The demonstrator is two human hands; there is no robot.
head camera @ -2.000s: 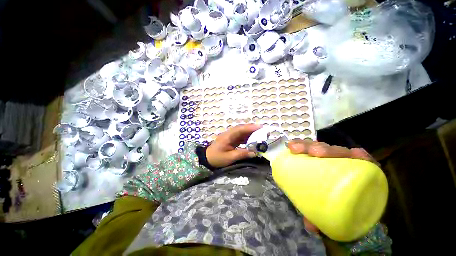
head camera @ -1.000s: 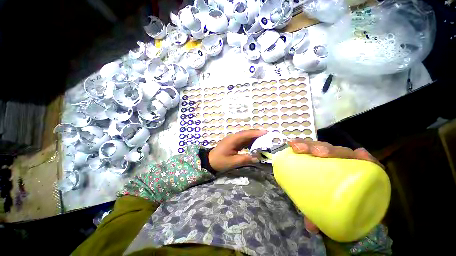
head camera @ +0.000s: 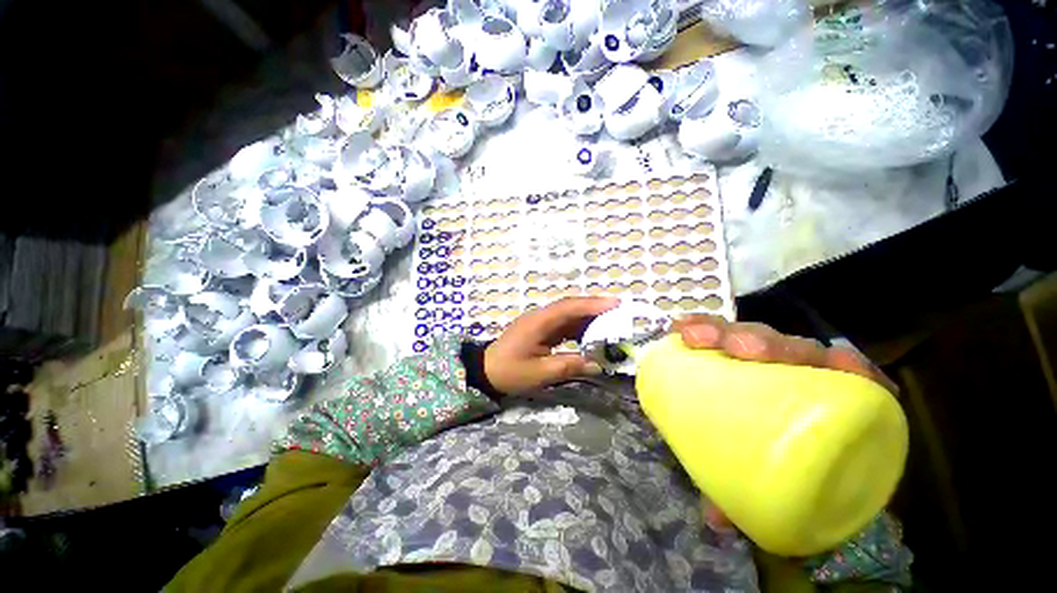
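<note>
My left hand [head camera: 542,350] holds a white plastic shell [head camera: 621,323] by its left side, between thumb and fingers, just above the near edge of a punched tray [head camera: 556,249]. A dark round eye piece [head camera: 613,351] shows in the shell. My right hand [head camera: 771,345] is wrapped round a large yellow squeeze bottle [head camera: 774,446], which lies tilted with its nozzle end pointing left at the shell. The nozzle tip is at the eye piece; whether it touches I cannot tell. Blue-ringed discs [head camera: 424,282] sit in the tray's left columns.
Heaps of white shells [head camera: 292,217] cover the left and back of the bench. One shell [head camera: 585,158] stands behind the tray. A clear plastic bag [head camera: 887,104] lies at the back right, with a short black stick [head camera: 759,188] near it. Stacked grey sheets [head camera: 56,284] are far left.
The shell has turned in my left hand, and its dark eye piece has shifted slightly right and down. The bottle has moved slightly right. Both hands keep their holds.
</note>
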